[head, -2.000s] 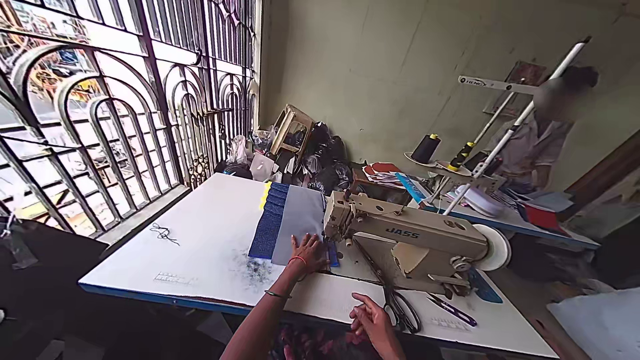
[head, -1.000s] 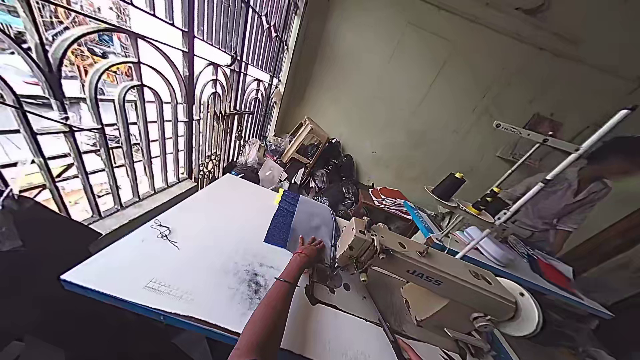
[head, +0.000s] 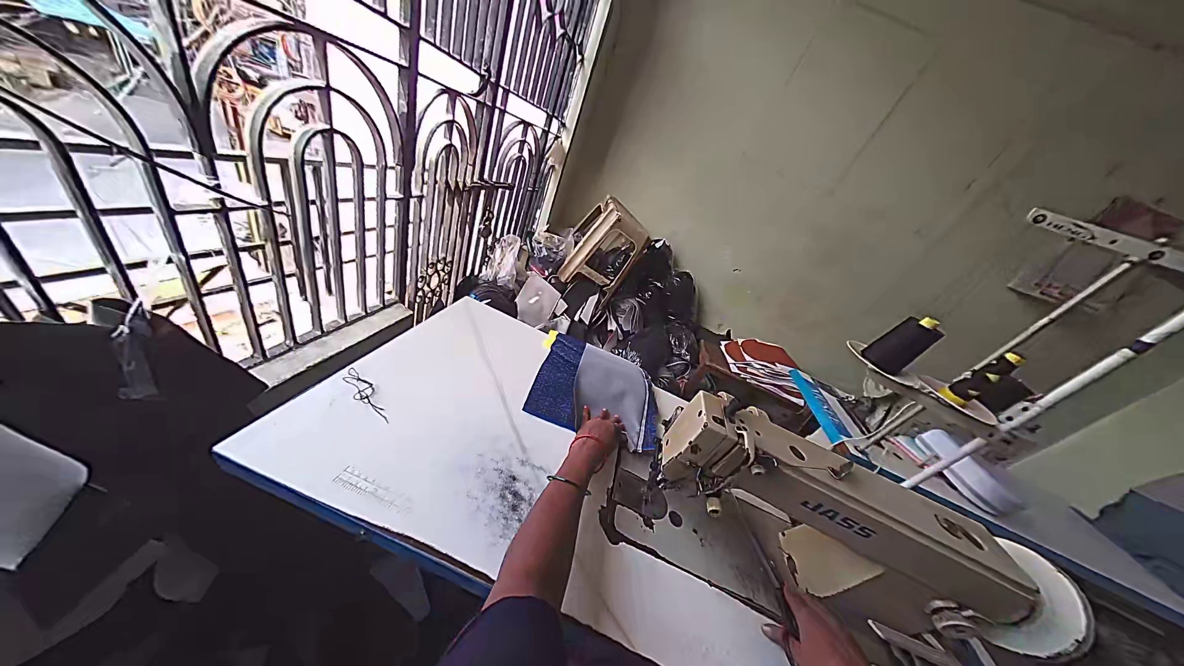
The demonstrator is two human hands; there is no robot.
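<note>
My left hand (head: 599, 433) lies on the near edge of a grey fabric piece (head: 610, 388), which rests over dark blue fabric (head: 557, 381) on the white sewing table (head: 435, 407). A small yellow piece (head: 550, 339) shows at the blue fabric's far corner. Just right of the fabric stands the head of a Jass industrial sewing machine (head: 832, 504). Low in the view, beside the machine bed, my right hand (head: 809, 629) is closed around the handle end of dark scissors (head: 766, 564), whose blades point toward the needle area. The frame's lower edge cuts off part of this hand.
Black thread cones (head: 902, 344) sit on the thread stand right of the machine. Behind the table are a plastic stool (head: 606, 242) and black plastic bags (head: 652, 319). A loose thread (head: 365, 393) lies on the tabletop, and a metal window grille (head: 324, 185) rises at left.
My right hand, with nothing in it two seconds ago, now holds the scissors. The fabric and my left hand sit farther from the needle area than two seconds ago. The view has swung right.
</note>
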